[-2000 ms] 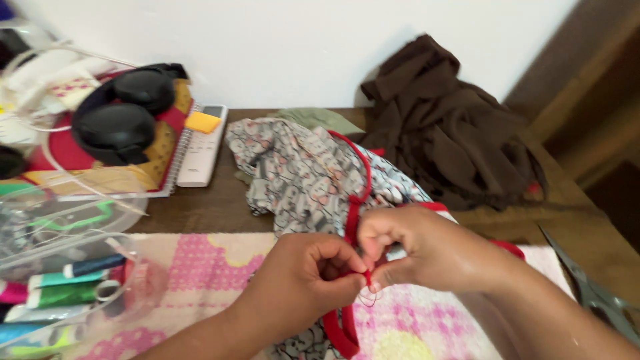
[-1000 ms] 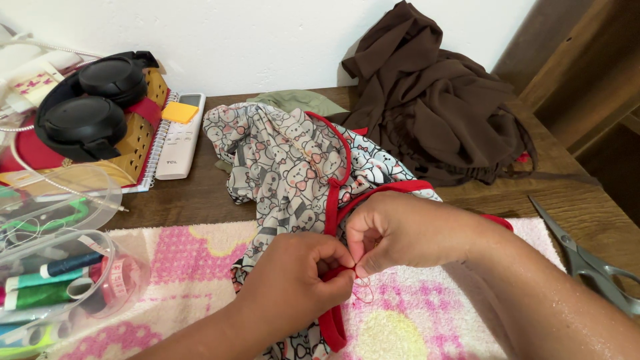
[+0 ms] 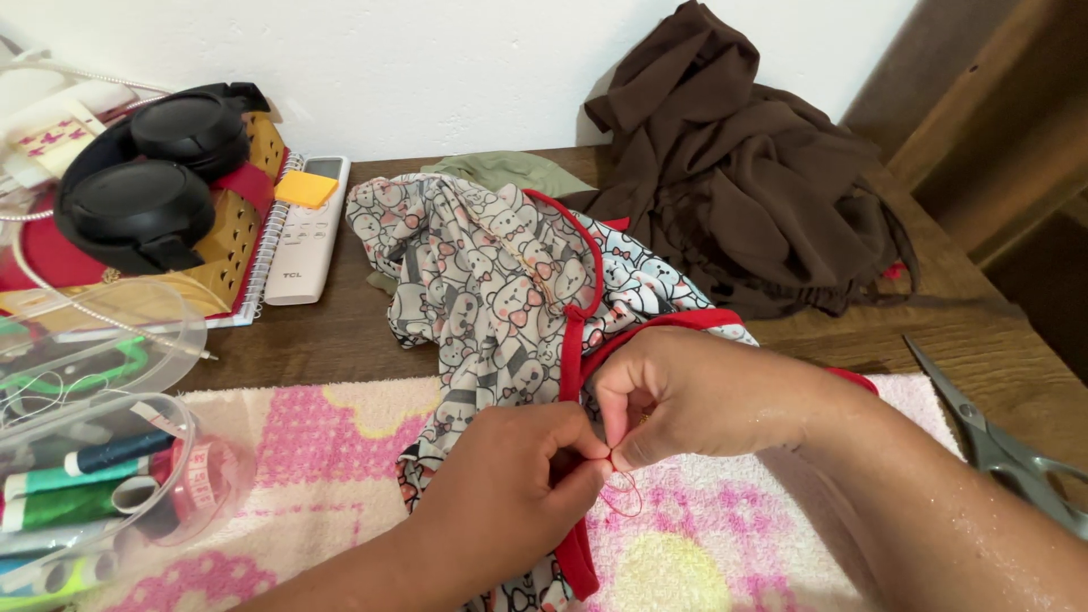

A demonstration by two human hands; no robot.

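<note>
A bear-print fabric garment with red binding (image 3: 501,297) lies bunched over a pink and white towel (image 3: 340,476). Above its red strap, my left hand (image 3: 518,476) and my right hand (image 3: 680,404) meet fingertip to fingertip. Both pinch a thin red thread (image 3: 627,501), whose loose loop hangs below the fingers over the towel. Whether a needle is between the fingers cannot be seen. Gray-handled scissors (image 3: 977,425) lie partly spread to the right of my right forearm.
At left, a clear plastic box (image 3: 191,425) holds thread spools and a tape measure. Behind it are black headphones (image 3: 140,212) on a gold box, and a white remote control (image 3: 306,255) with a sticky-note pad. A brown cloth (image 3: 748,187) is heaped at the back right against the wall.
Both hands stay close together with fingertips on the red thread throughout. Only small finger movements show, and the garment lies much as before.
</note>
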